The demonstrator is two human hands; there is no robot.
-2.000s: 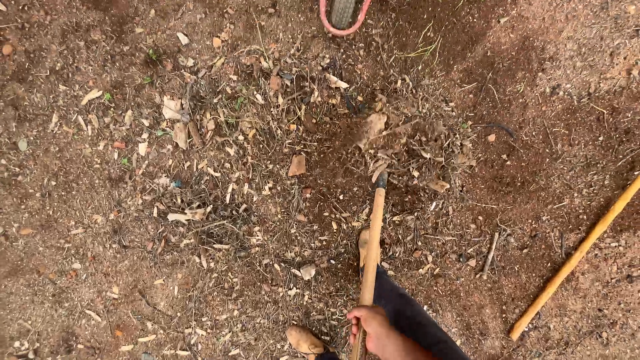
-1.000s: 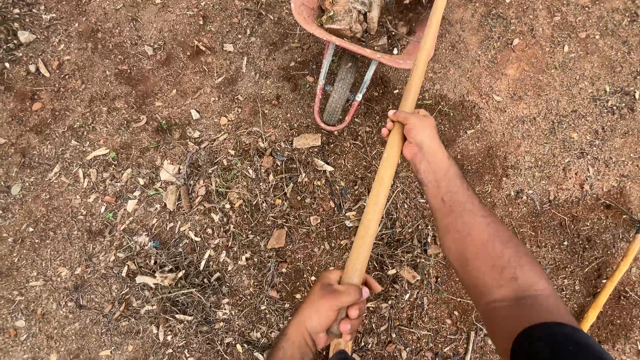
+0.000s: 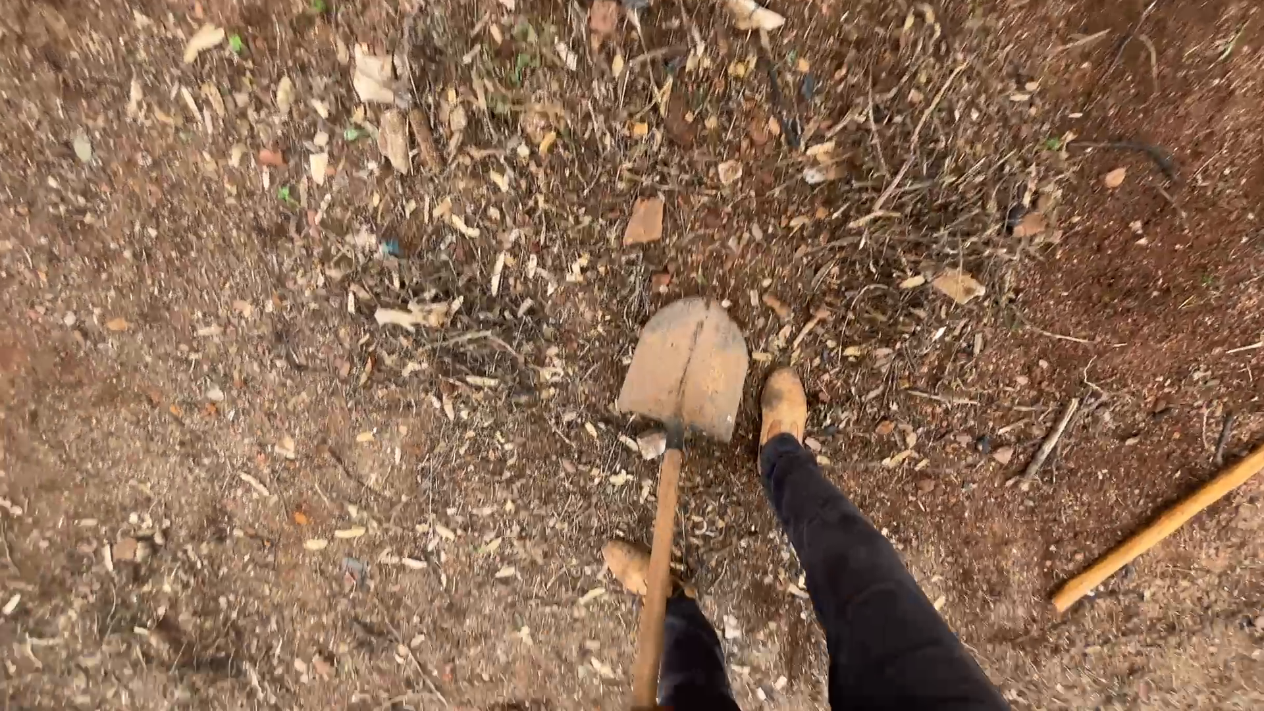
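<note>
A shovel points away from me at the middle of the view. Its rusty, rounded metal blade (image 3: pixel 688 367) lies at the litter-strewn ground, with no load seen on it. The wooden shaft (image 3: pixel 659 583) runs down past my left boot to the bottom edge. Neither of my hands can be made out; the upper end of the shaft is cut off by the frame. Dry twigs and leaf litter (image 3: pixel 889 188) lie beyond the blade, and a flat reddish shard (image 3: pixel 645 220) is just ahead of its tip.
My tan right boot (image 3: pixel 783 403) stands beside the blade on the right, my left boot (image 3: pixel 628 567) nearer to me by the shaft. Another wooden pole (image 3: pixel 1155 533) lies at the right edge. A short stick (image 3: pixel 1049 441) and scattered wood chips are on the soil.
The shovel's blade now shows near my feet; a second ago both hands held the shaft, which reached up over the wheelbarrow. Hands and wheelbarrow have left the view, which has shifted.
</note>
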